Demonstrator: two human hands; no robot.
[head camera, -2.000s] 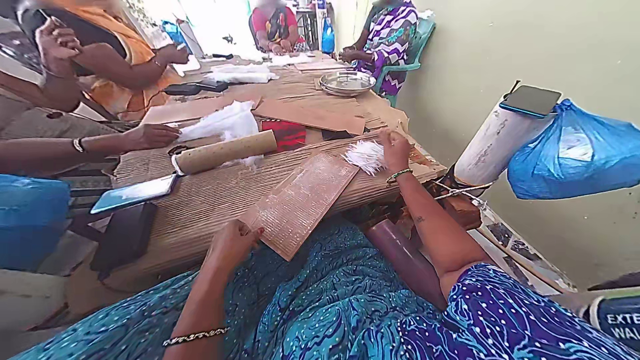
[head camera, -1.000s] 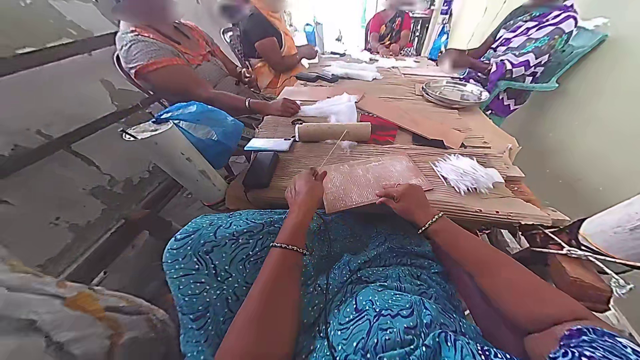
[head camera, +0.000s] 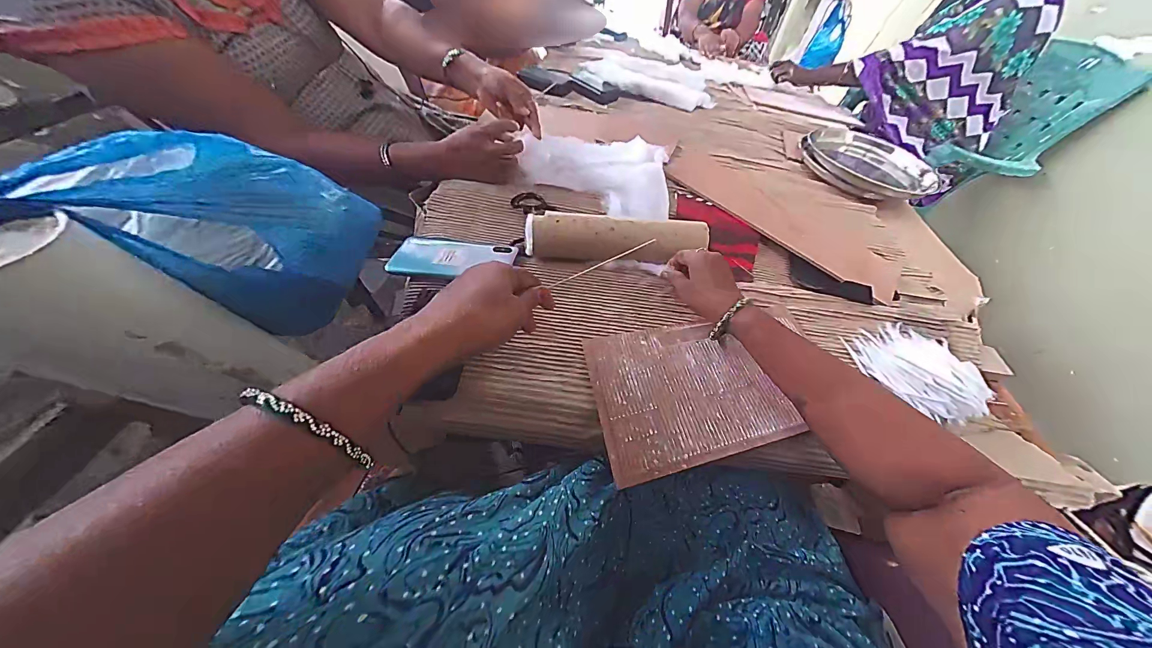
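My left hand holds a thin stick that points up and to the right. My right hand pinches a small wisp of white cotton just in front of a brown cardboard tube. Under my right forearm a flat brown board with a ridged, shiny surface lies at the near edge of the corrugated cardboard. To its right is a pile of thin white cotton wicks. A sheet of white cotton lies beyond the tube.
A light blue phone lies left of the tube. A co-worker's hands are at the cotton sheet. Steel plates stand at the back right, near another person and a green chair. A blue plastic bag is at the left.
My right hand has left the brown board and moved to the cotton by the tube. My left hand, with the stick, has moved away from the board. The view has shifted.
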